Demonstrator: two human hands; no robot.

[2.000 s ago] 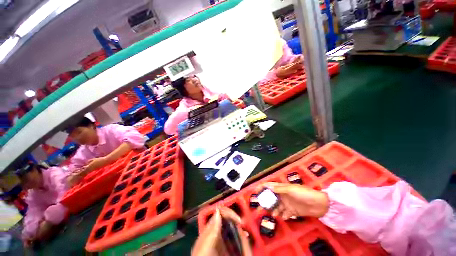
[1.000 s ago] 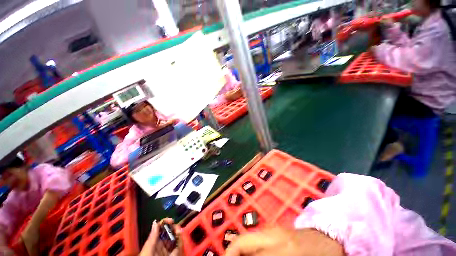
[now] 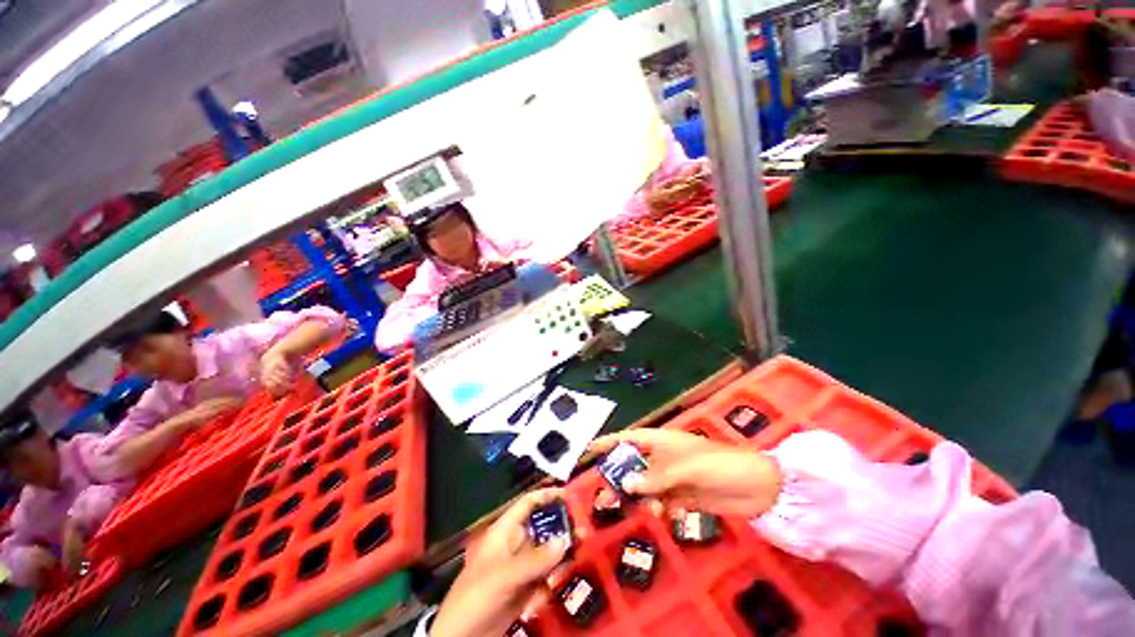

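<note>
My left hand [image 3: 495, 575] holds a small dark watch body [image 3: 548, 524] between thumb and fingers, its glossy face up with faint marks on it. My right hand [image 3: 712, 473] holds a second watch body [image 3: 622, 468] with a bluish-white face, up and to the right of the first. Both are above the near red compartment tray [image 3: 859, 423]. Several watch bodies with pale labels, such as one [image 3: 636, 562] below my hands, sit in its pockets. My right hand and sleeve hide part of the tray.
A white sheet [image 3: 583, 442] with dark squares lies beyond the tray. A pale slanted card [image 3: 504, 361], a calculator [image 3: 479, 302] and a metal post [image 3: 734, 187] stand ahead. Another red tray [image 3: 317, 479] of dark pieces is at left. People in pink smocks sit beyond.
The view has swung back left. My right hand has moved from low over the tray up beside my left and now shows a watch body. The watch face in my left hand now shows.
</note>
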